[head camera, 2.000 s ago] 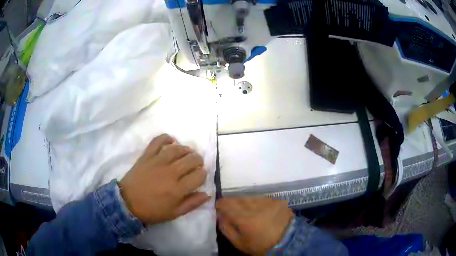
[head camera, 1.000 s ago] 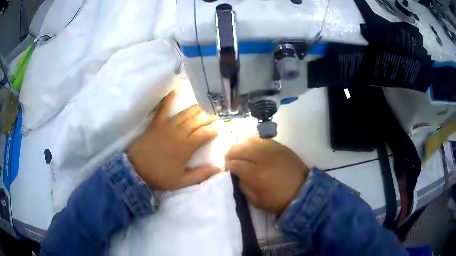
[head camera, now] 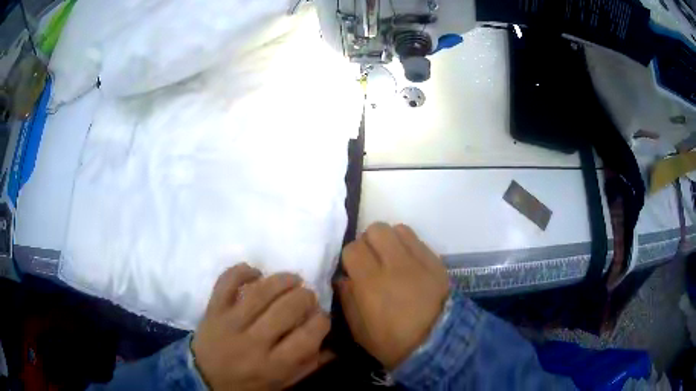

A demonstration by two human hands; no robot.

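A puffy white padded panel (head camera: 206, 176) covers the left of the table, its upper right edge under the lit presser foot (head camera: 365, 50). Dark fabric (head camera: 353, 179) shows along its right edge. My left hand (head camera: 263, 328) is at the panel's lower edge, fingers curled on the white fabric; the wrist side is cut off by the frame. My right hand (head camera: 393, 290) is beside it, thumb and fingers closed on the dark edge; its fingertips are partly hidden.
A black smartphone (head camera: 549, 92) lies right of the needle, with black labels (head camera: 572, 19) above. Dark tapes (head camera: 622, 206) hang over the ruler edge (head camera: 519, 276). A small brown rectangle (head camera: 527, 205) lies on the table. A blue item (head camera: 595, 366) is at lower right.
Both hands have moved from beside the needle down to the table's front edge. The panel's dark edge now shows from needle to hands. The machine head sits higher in view.
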